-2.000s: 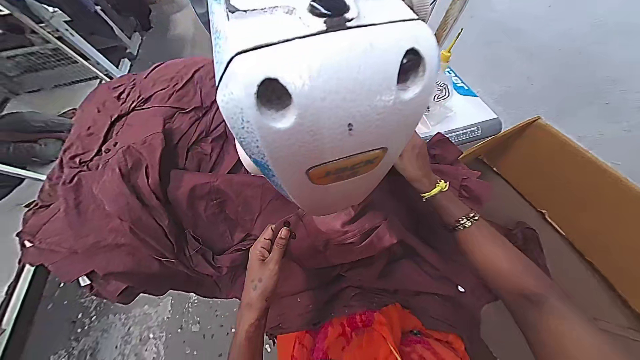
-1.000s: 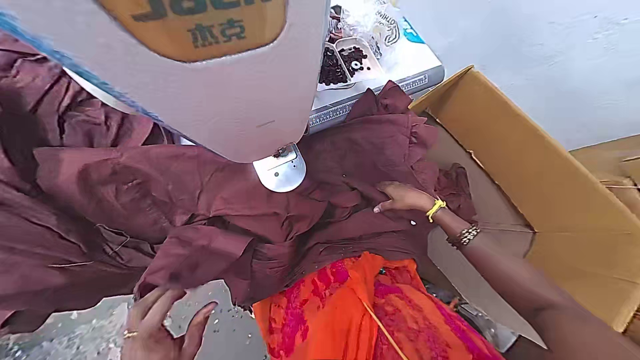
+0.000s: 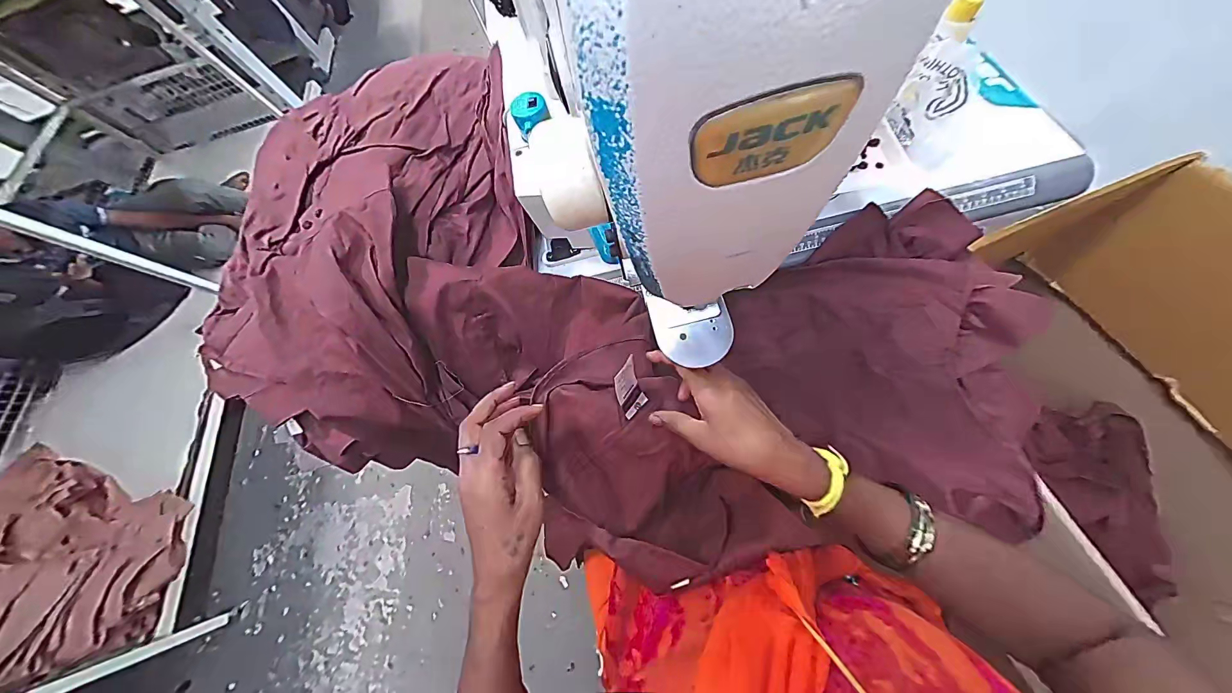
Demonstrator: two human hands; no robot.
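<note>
A maroon garment (image 3: 597, 462) with a small printed label (image 3: 630, 388) lies spread under the head of a white Jack sewing machine (image 3: 751, 173). My left hand (image 3: 500, 462) pinches the garment's edge left of the label, fingers bent together. With fingertips beneath the rounded metal guard (image 3: 691, 335), my right hand (image 3: 736, 423) rests on the cloth just right of the label, thumb apart from the fingers. Whether it grips cloth cannot be told. The needle area is hidden behind the guard. More maroon cloth (image 3: 356, 241) is heaped to the left.
A cardboard box (image 3: 1136, 289) stands at the right. Behind the machine head, small dark buttons (image 3: 869, 154) lie by a clear plastic bag (image 3: 929, 96). Pinkish-brown cloth (image 3: 87, 568) sits at the lower left. Another person's arm (image 3: 173, 219) shows at the far left.
My left hand, off the cloth and spread a second ago, is now closed on its edge. My right hand has moved left to the machine's guard. The label has come into sight.
</note>
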